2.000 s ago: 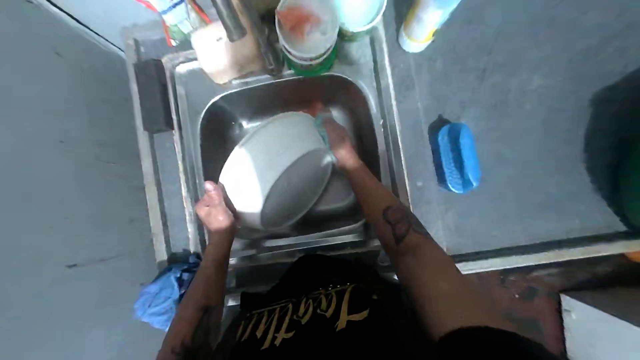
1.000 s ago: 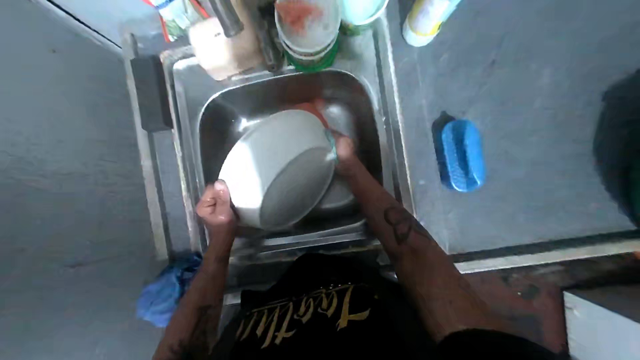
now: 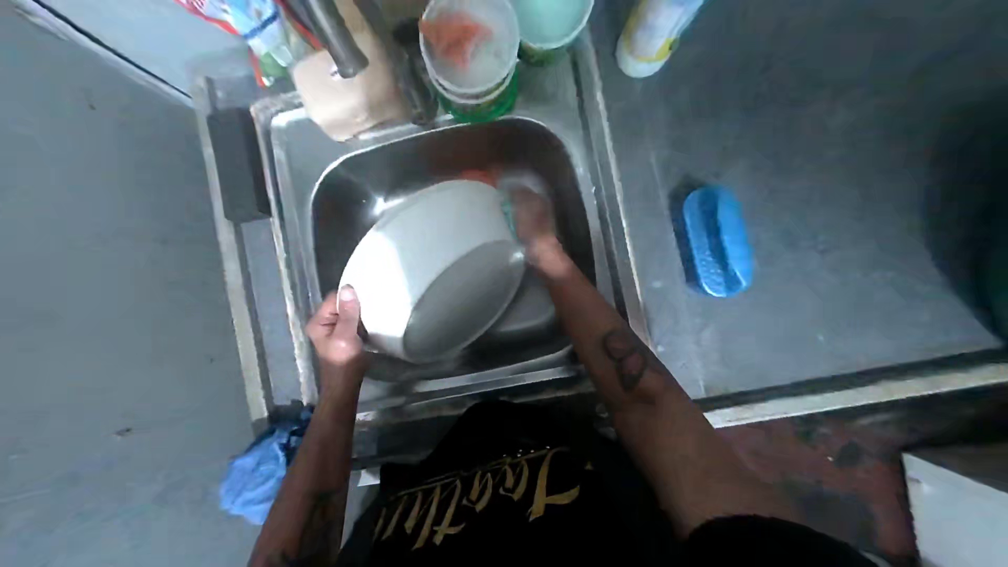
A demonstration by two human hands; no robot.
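A large pale bowl [image 3: 441, 244] is tilted over the stainless steel sink [image 3: 335, 193], its underside turned toward me and to the right. My left hand [image 3: 337, 324] grips its lower left rim, thumb on the outside. At the bowl's upper right side is my right hand [image 3: 529, 209], blurred, with something greenish, perhaps a scrubber, between its palm and the wall of the bowl. Behind the bowl an orange-red thing [image 3: 477, 176] shows in part near the sink's far side. The bowl hides much of the basin floor.
A metal faucet [image 3: 339, 39], a beige object [image 3: 346, 94] and plastic tubs [image 3: 471, 47] stand behind the basin. A dark block [image 3: 239, 164] lies left. Right, on the grey counter, are a blue brush [image 3: 717, 240] and a white bottle [image 3: 654, 35]. A blue cloth [image 3: 264, 472] hangs lower left.
My right hand has shifted slightly along the bowl's upper right side and is now blurred. My left hand keeps its grip, and the bowl stays in nearly the same place.
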